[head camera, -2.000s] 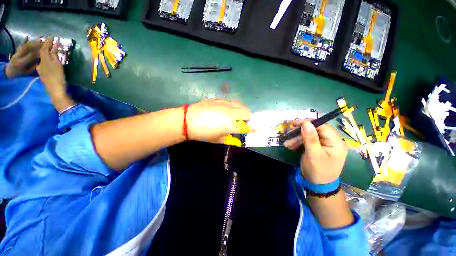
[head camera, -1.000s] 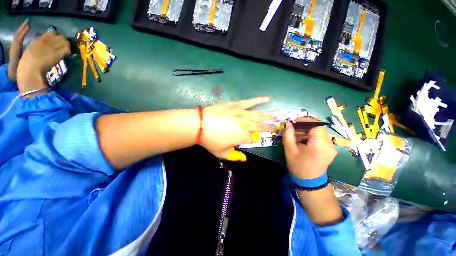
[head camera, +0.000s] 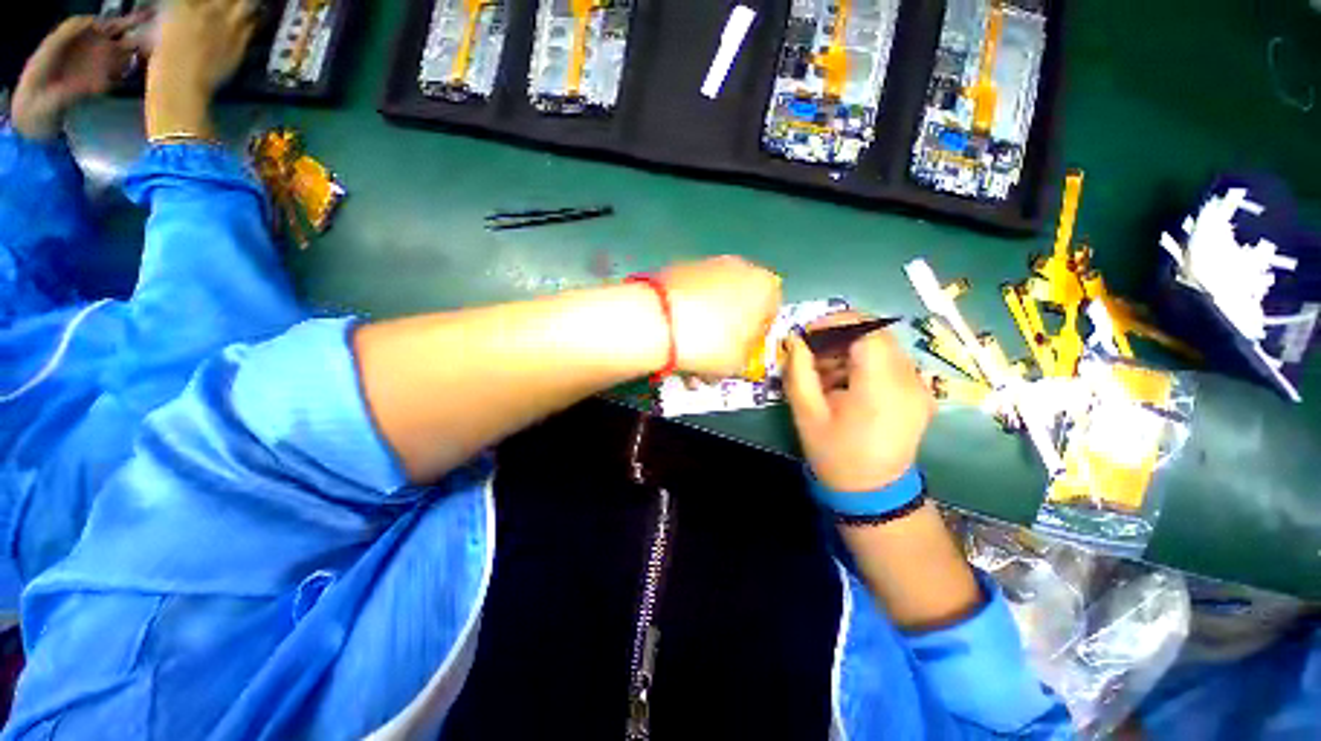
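Observation:
A phone mid-frame (head camera: 710, 395) lies on the green bench mat at its near edge, partly covered by both hands. My left hand (head camera: 717, 319) is over the phone, its fingers bent down at the phone's right part; a yellow finger cot (head camera: 759, 350) shows at the fingertips. What its fingertips touch is hidden. My right hand (head camera: 865, 405) holds dark tweezers (head camera: 852, 335) like a pen, close to the left fingertips over the phone's right end. The tweezers' working tips are hidden.
A black phone tray (head camera: 681, 133) with several phones spans the far side. Spare tweezers (head camera: 551, 217) lie on the mat. Orange flex cables (head camera: 1069, 304) and a clear bag (head camera: 1108, 434) lie right, white scraps (head camera: 1231, 268) beyond. Another person's hands (head camera: 196, 51) are far left.
My left hand has moved from spread or flat over the phone to bent fingers near the tweezers. The neighbour's hands have moved up to the far-left tray. The whole view has shifted somewhat.

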